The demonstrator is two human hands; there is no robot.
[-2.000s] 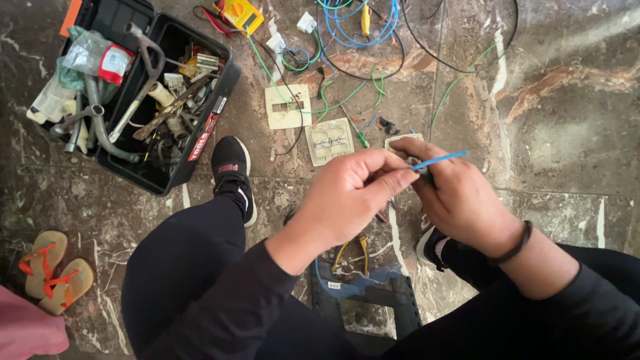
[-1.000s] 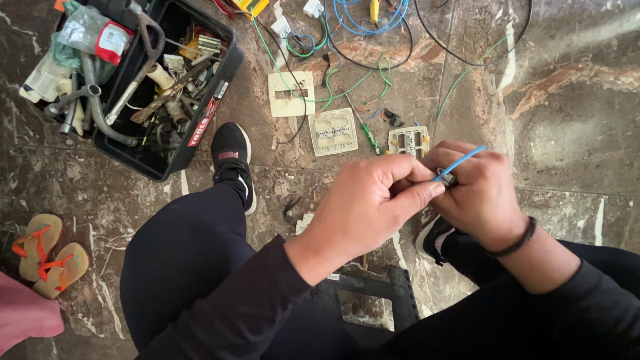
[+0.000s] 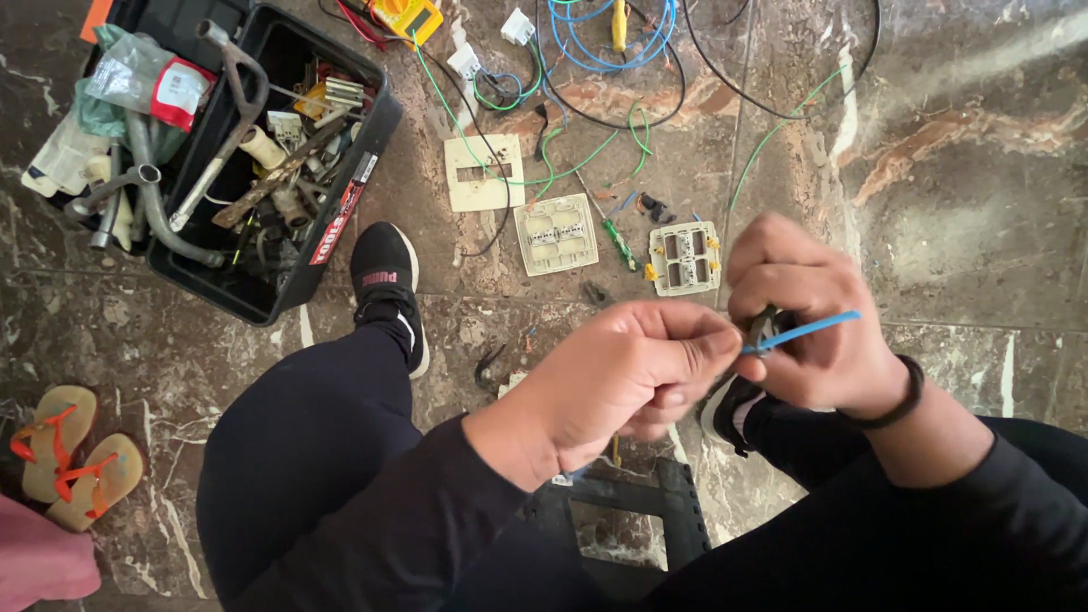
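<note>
A blue insulated wire (image 3: 812, 329) is pinched between the thumb and fingers of my left hand (image 3: 629, 374), its end pointing to the right. My right hand (image 3: 807, 314) is closed around a dark metal hand tool (image 3: 762, 331), partly hidden by the fingers, whose jaws are at the wire. The hands nearly touch. Beyond them on the floor lie a cream switch frame with yellow clips (image 3: 685, 258), a square cream mounting frame (image 3: 557, 235), a cream cover plate (image 3: 484, 172) and a green-handled screwdriver (image 3: 621, 246).
An open black toolbox (image 3: 340, 204) full of tools stands at the upper left. A yellow multimeter (image 3: 406, 15), a coil of blue wire (image 3: 586, 59) and white connectors (image 3: 518, 27) lie at the top. Orange-strapped sandals (image 3: 93, 484) are at the lower left, a black plastic stool (image 3: 680, 510) between my legs.
Both hands have stayed together at the blue wire. The right hand's fingers have shifted, and more of the dark tool shows between them now.
</note>
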